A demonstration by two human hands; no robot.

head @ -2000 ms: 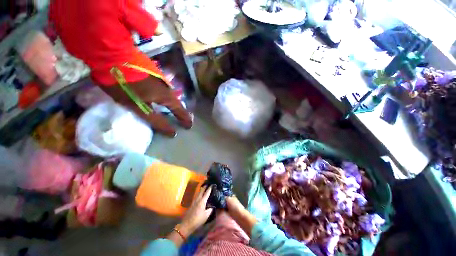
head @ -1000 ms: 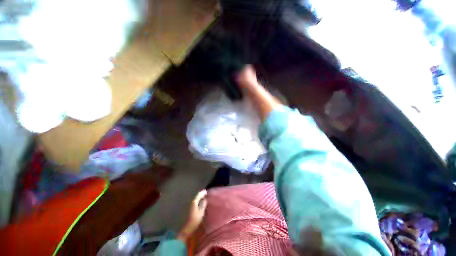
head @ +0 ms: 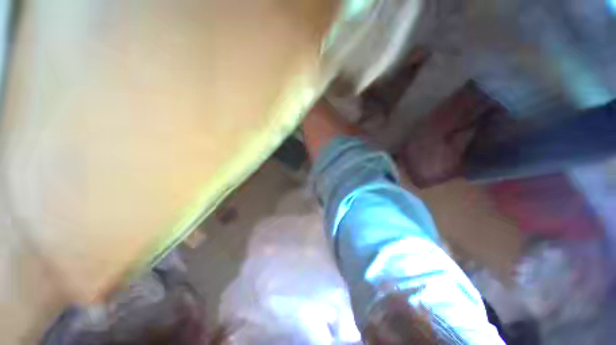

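Observation:
My right arm, in a pale teal sleeve, reaches up the middle of the picture. My right hand (head: 324,124) is blurred and partly hidden beside the edge of a tan board or tabletop (head: 155,128); I cannot tell what its fingers hold. A small dark thing (head: 292,151) shows just left of the wrist, too blurred to name. A whitish plastic bag (head: 284,276) lies below, left of the sleeve. My left hand is not in view.
The tan surface fills the upper left, close to the camera. A red thing (head: 550,205) and a whitish bundle (head: 544,273) are at the right. A dark blue shape (head: 547,145) crosses the right side. Everything is blurred.
The view has moved forward and lower, and the tan surface has grown large. My right arm is still stretched out, now beside its edge. My left hand has left the picture.

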